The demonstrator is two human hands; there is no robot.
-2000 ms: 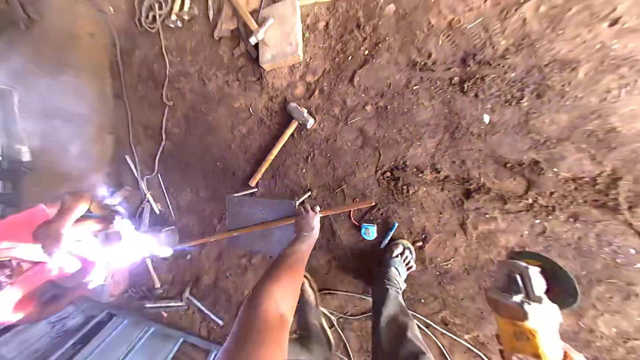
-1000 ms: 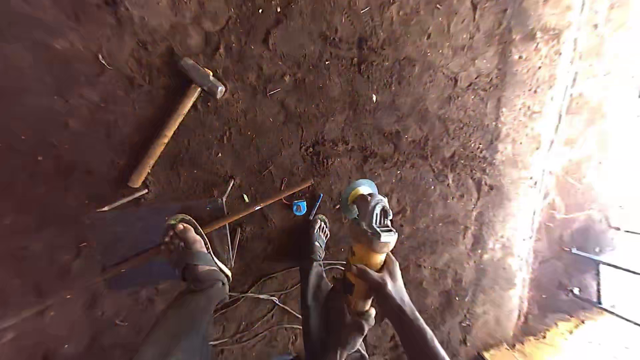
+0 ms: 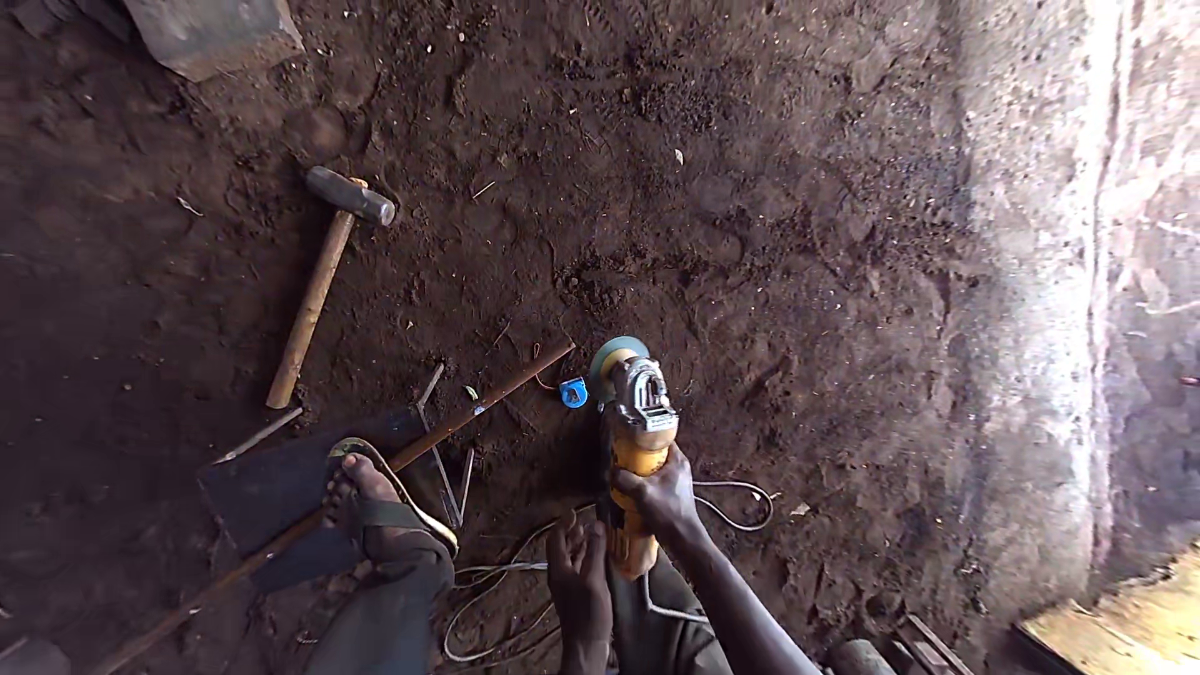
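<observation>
My right hand (image 3: 664,492) grips the yellow body of an angle grinder (image 3: 641,459), whose disc (image 3: 619,361) points away from me. Just left of the grinder's rear, my left hand (image 3: 578,572) is raised with nothing in it. A long rusty metal rod (image 3: 497,398) lies slanting across a dark metal sheet (image 3: 272,478), and my sandalled foot (image 3: 375,487) rests over it. Close to the rod's far end is a blue tape measure (image 3: 573,393). The grinder's cord (image 3: 670,614) leaves its rear end.
A sledgehammer (image 3: 319,291) with a wooden handle lies at the left on the dirt floor. Thin metal pieces (image 3: 261,435) lie near the sheet. A looped cable (image 3: 478,609) is by my feet. A block (image 3: 220,37) stands at the upper left, a yellowish board (image 3: 1125,609) at the lower right.
My left hand, which held the rod two seconds ago, has let it go. The grinder has come from the far right to the middle. My foot has come onto the rod. The view has swung.
</observation>
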